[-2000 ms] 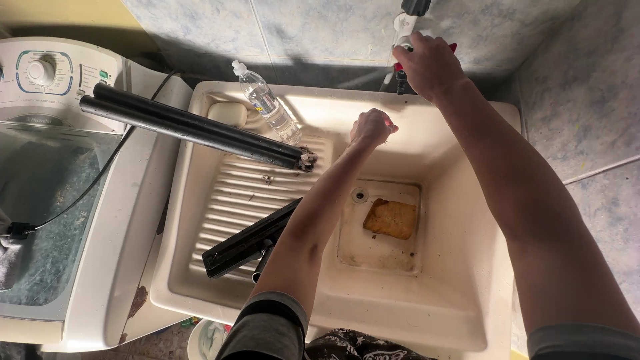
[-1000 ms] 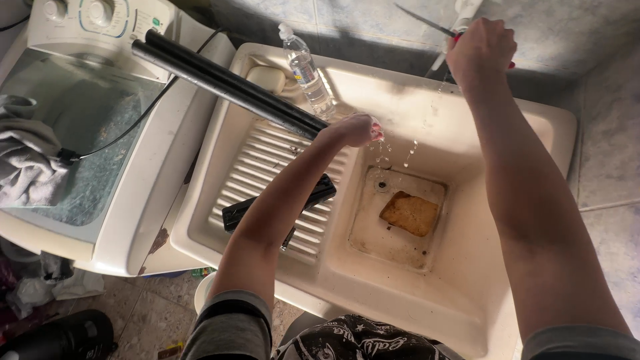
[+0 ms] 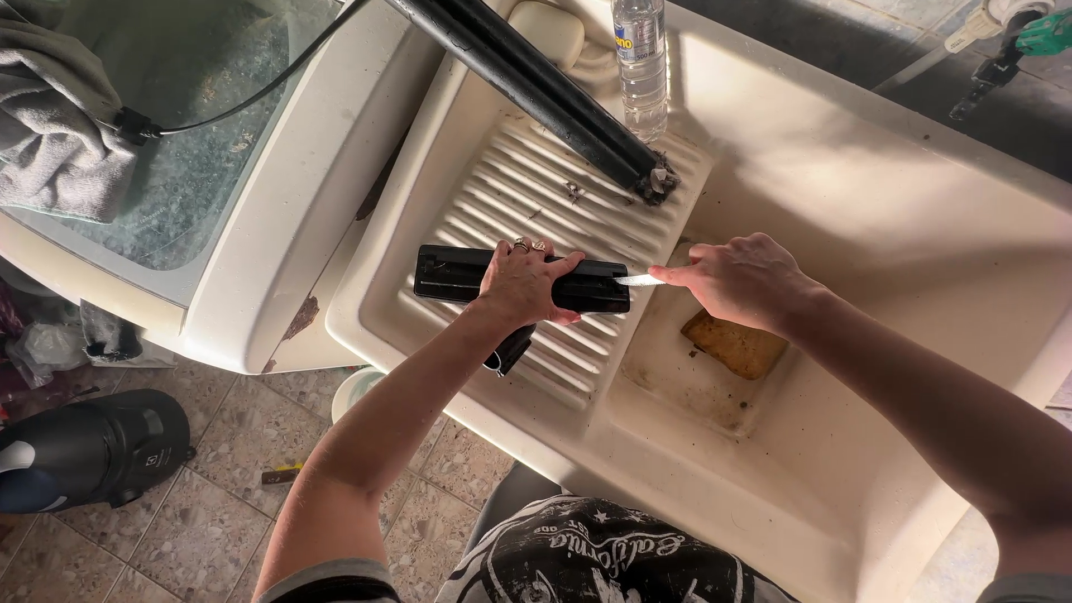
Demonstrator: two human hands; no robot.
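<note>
My left hand (image 3: 526,280) grips a black plastic vacuum floor head (image 3: 456,275) across its middle, on the ribbed washboard (image 3: 578,352) of the laundry sink. The floor head's short neck points toward me, its round opening showing. In my right hand (image 3: 741,280) is a knife, its handle hidden in my fist. The knife's blade (image 3: 643,280) touches the right end of the floor head. Above lie black tubes (image 3: 536,88), with grey lint (image 3: 659,180) at their lower end. A yellow-brown sponge (image 3: 733,343) rests in the basin below my right hand.
A clear plastic bottle (image 3: 641,75) and a bar of soap (image 3: 546,33) are at the sink's back. The tap (image 3: 997,67) is at the upper right. To the left stands a washing machine (image 3: 285,184) with a grey cloth (image 3: 63,126) on it. A vacuum cleaner (image 3: 100,452) sits on the floor.
My right hand has come down from the tap with the knife to the floor head. My left hand has moved from over the basin onto the floor head. The view has shifted and is closer.
</note>
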